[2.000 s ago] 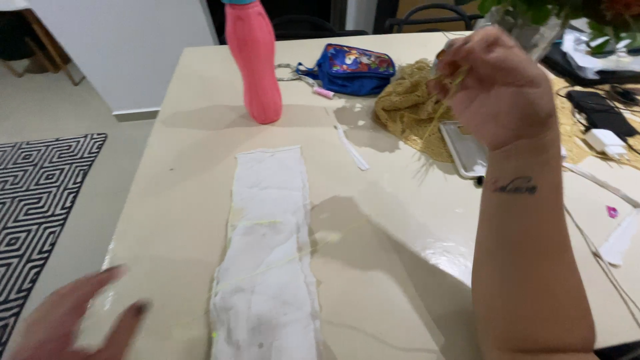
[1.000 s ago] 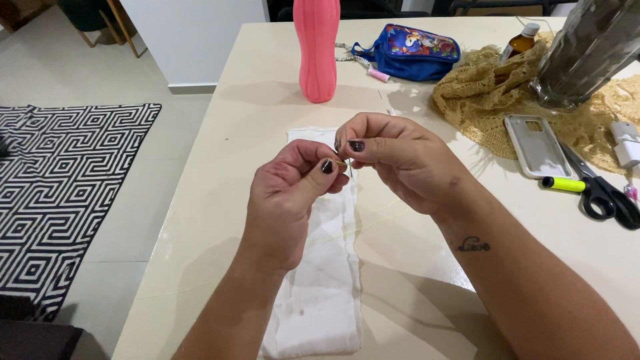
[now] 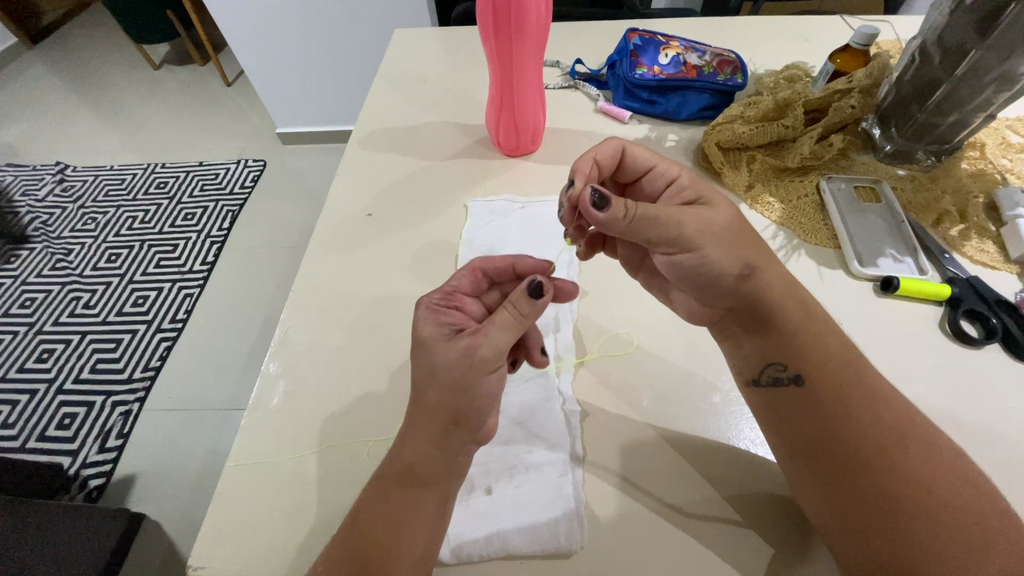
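A long folded strip of white cloth [image 3: 520, 496] lies lengthwise on the cream table, under my hands. My left hand [image 3: 488, 336] pinches a thin yellow thread [image 3: 612, 354] between thumb and forefinger. Up and to the right of it, my right hand [image 3: 656, 216] holds the same thread near a small yellow knot or loop; a thin needle seems to be between its fingertips, but it is hard to make out. More thread trails across the cloth in a loose loop and over the table at left.
A pink bottle [image 3: 516, 80] stands beyond the cloth, beside a blue pencil case [image 3: 676, 76]. At right are a golden crocheted cloth [image 3: 768, 152], a brown bottle [image 3: 850, 60], a glass vase [image 3: 944, 88], a phone case [image 3: 872, 228], a yellow marker [image 3: 916, 288] and black-handled scissors [image 3: 972, 308].
My left hand came from the table's left side to meet my raised right hand over the cloth. Since a second ago the hands have parted slightly, with thread between them. The view has shifted.
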